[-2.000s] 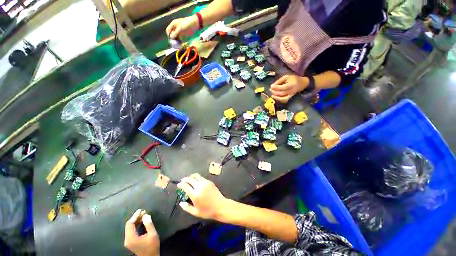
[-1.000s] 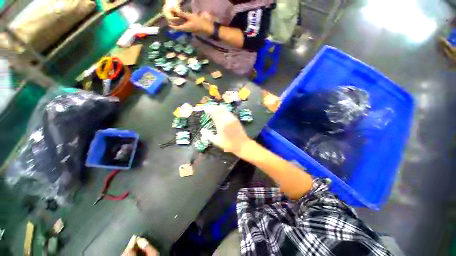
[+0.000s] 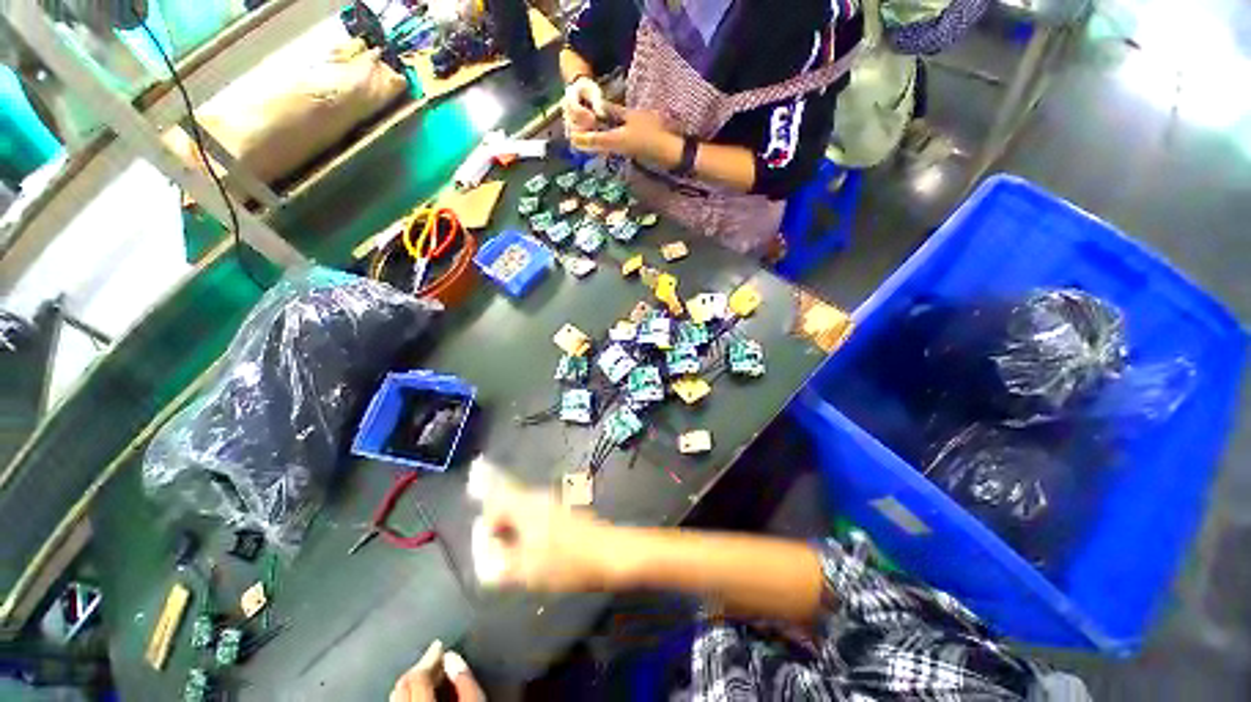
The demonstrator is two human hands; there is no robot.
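Note:
A heap of green circuit boards (image 3: 644,384) with yellow and whitish square plates (image 3: 696,442) and dark lead wires lies right of centre. My right hand (image 3: 528,542) is blurred, left of and nearer than the heap, with fingers curled; whether it holds anything does not show. My left hand (image 3: 436,679) is cut off by the bottom edge, thumb and finger close together, and what is between them cannot be made out. Red-handled pliers (image 3: 408,532) lie open on the dark green bench (image 3: 329,617), beside the blue bin of black parts (image 3: 368,436).
A plastic bag of black contents (image 3: 281,398) lies left. Behind are an orange-brown tub (image 3: 457,285) and small blue bin (image 3: 491,276). More boards (image 3: 217,642) and a tan block (image 3: 168,625) lie far left. A large blue tote (image 3: 864,453) stands right. A coworker's hands (image 3: 604,126) are beyond.
My right hand moved from the small near board to the heap, then back left towards my left hand. The view swung right and partly back. The coworker's hands have come together.

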